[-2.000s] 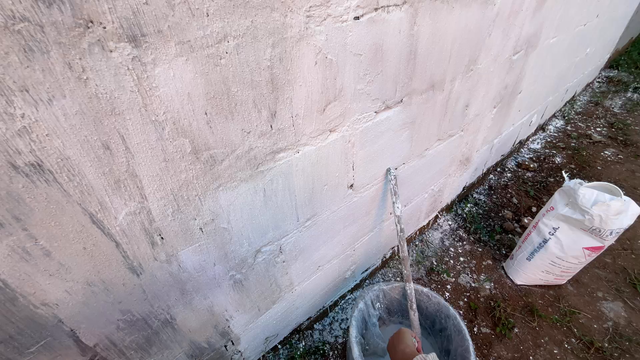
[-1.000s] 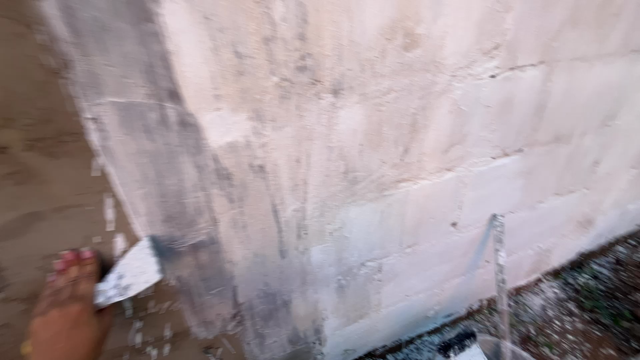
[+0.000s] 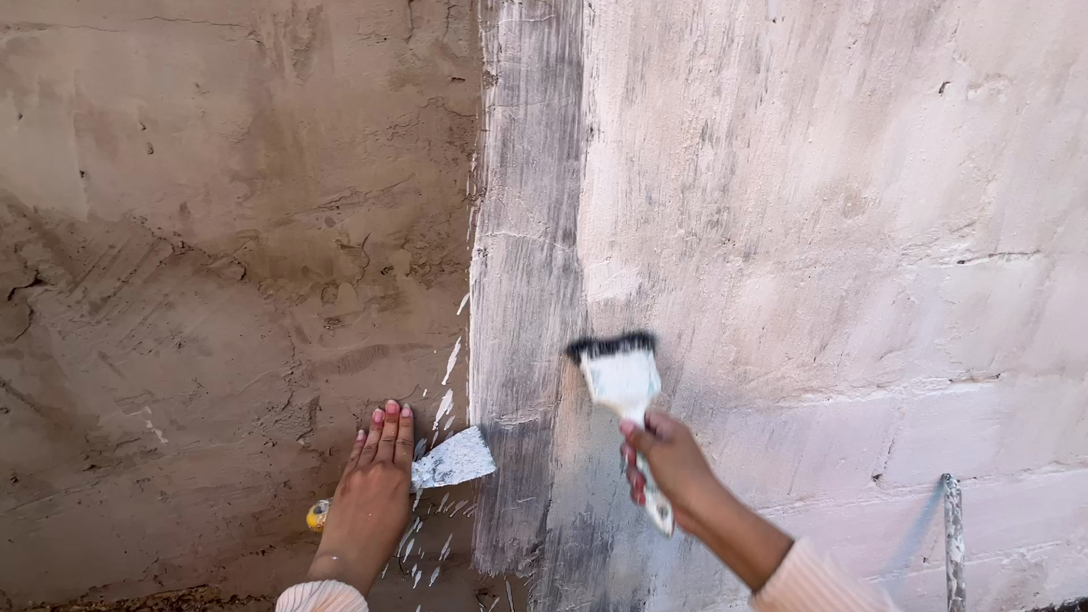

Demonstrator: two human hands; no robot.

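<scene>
My left hand (image 3: 374,480) lies against the brown, unpainted part of the wall (image 3: 238,297), holding a putty knife (image 3: 456,459) under the palm. Its paint-crusted blade points right to the edge of the white coat, and its yellow handle end shows left of the hand. In my right hand (image 3: 667,463) is a wide paintbrush (image 3: 623,378), gripped by its white handle, dark bristles upward and slightly blurred, in front of the painted wall (image 3: 807,255). Whether the bristles touch the wall I cannot tell. Between the bare and whiter parts runs a greyish, thinly coated strip (image 3: 527,212).
A paint-spattered stick (image 3: 954,544) stands at the lower right by the wall. White splashes (image 3: 444,408) mark the brown surface beside the strip's edge. A bit of dark ground shows in the bottom right corner.
The view has swung left along the wall, leaving the bucket and white bag out of sight. The brush has risen from the bottom edge, near the bucket, to the wall in front of me.
</scene>
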